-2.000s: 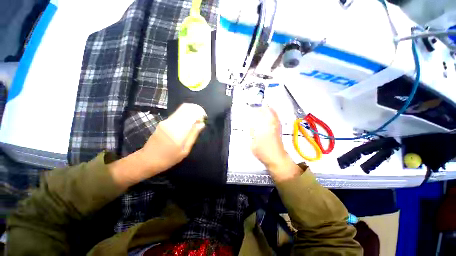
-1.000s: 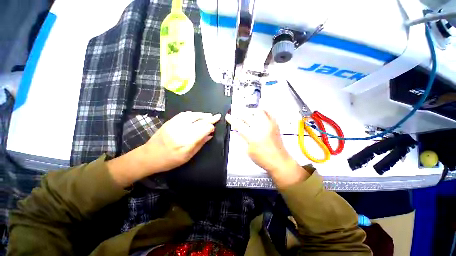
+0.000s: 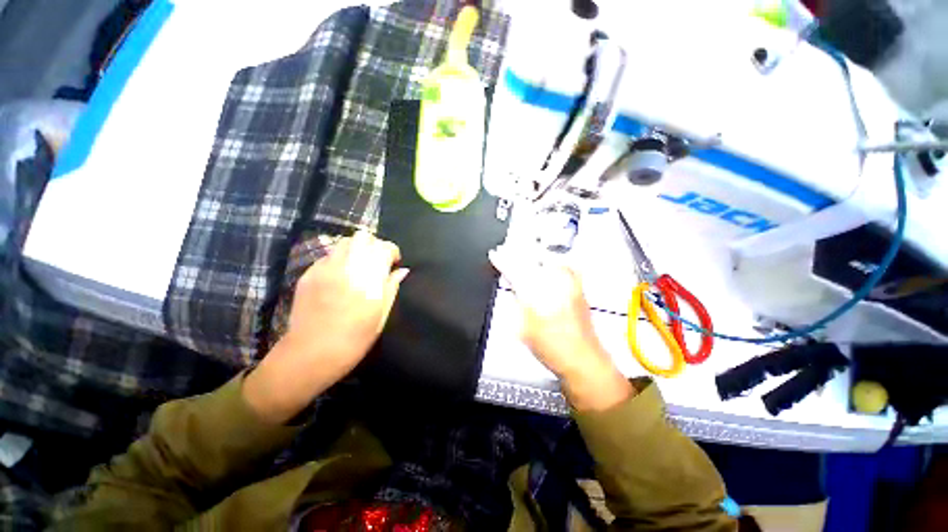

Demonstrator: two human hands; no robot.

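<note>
The black fabric piece [image 3: 442, 301] lies flat in front of the presser foot [image 3: 503, 208], on the edge of the plaid garment panel [image 3: 260, 177]. My left hand [image 3: 338, 301] is at the left edge of the black piece, fingers curled with the thumb toward the black cloth, gripping cloth there. My right hand [image 3: 546, 301] is at the black piece's right edge, just below the presser foot; its fingertips touch the edge, and whether they pinch it is blurred. The white sewing machine [image 3: 717, 156] with a blue stripe stands above and to the right.
A yellow-green oval guard or lamp [image 3: 449, 140] hangs over the cloth. Scissors [image 3: 670, 322] with red and yellow loops lie right of my right hand. Black bars [image 3: 785, 374] and a yellow ball [image 3: 869, 396] lie farther right, near the ruler-marked table edge [image 3: 644, 416]. A blue-green line crosses there.
My left hand has moved left, away from the seam edge, to the black piece's left side. My right hand stays near the presser foot. The whole view has shifted and tilted.
</note>
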